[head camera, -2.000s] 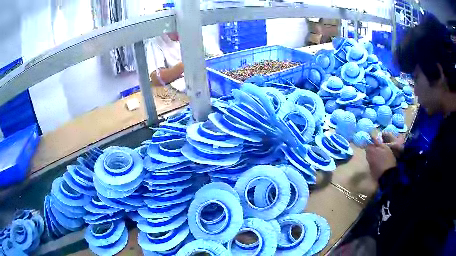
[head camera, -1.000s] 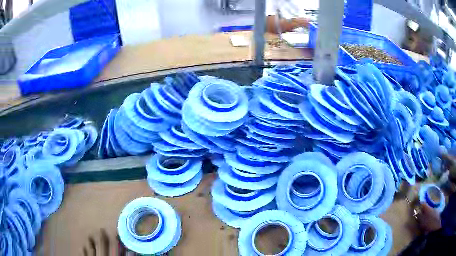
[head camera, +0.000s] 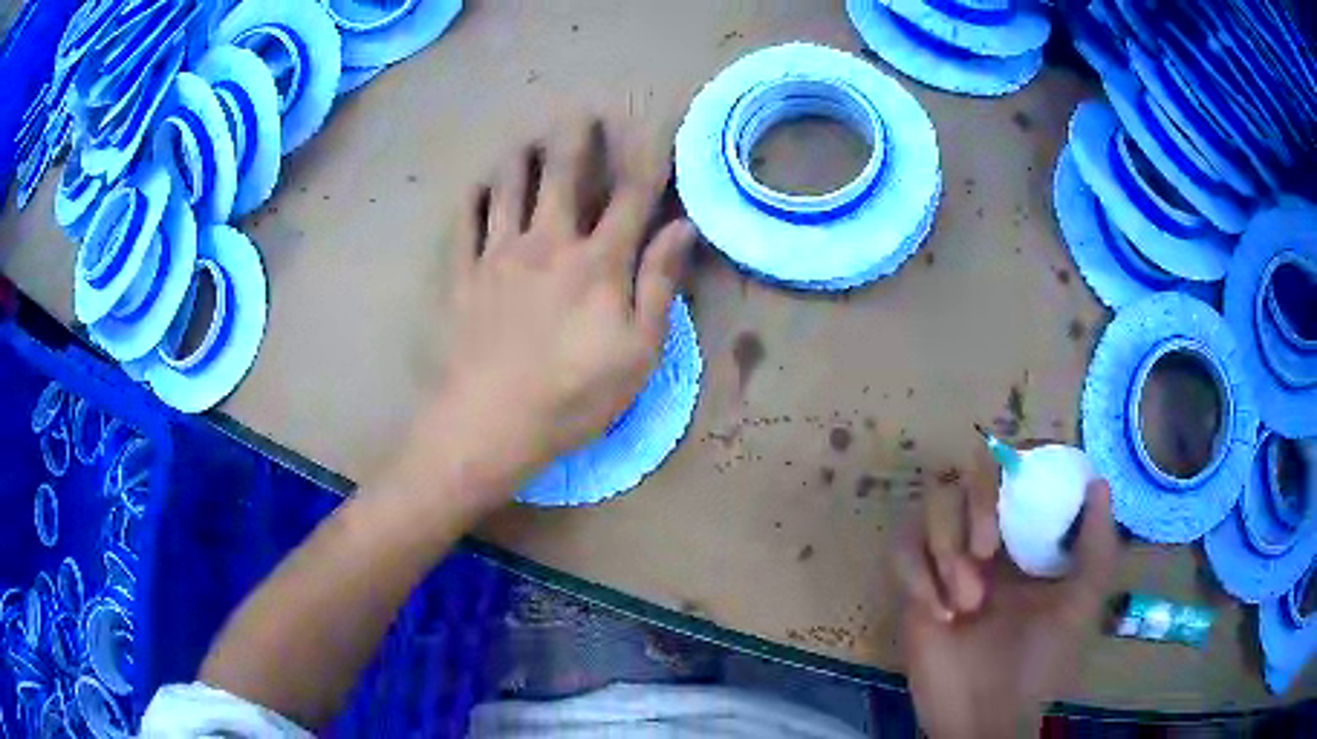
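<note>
My left hand (head camera: 556, 318) is spread, palm down, over a pale blue disc piece (head camera: 643, 440) near the table's front edge, covering much of it; whether the palm touches it is unclear. Its thumb is close to a neat stack of discs (head camera: 809, 253) with a raised collar around the centre hole. My right hand (head camera: 1011, 578) is shut on a white glue bottle (head camera: 1043, 508), whose teal tip (head camera: 1000, 452) points up and left. The bottle is right of the single disc, above the table.
Brown table covering (head camera: 896, 347) has dark spots. Heaped discs lie at left (head camera: 217, 325) and right (head camera: 1112, 462). A small teal and white tube (head camera: 1167, 621) lies at lower right. A blue crate (head camera: 166, 505) holding thin loose rings (head camera: 109, 635) is below the table at left.
The view has swung down from the workroom and big heaps to the table. My left hand, earlier only fingertips at the bottom edge, is over a disc. My right hand with the bottle has come into view.
</note>
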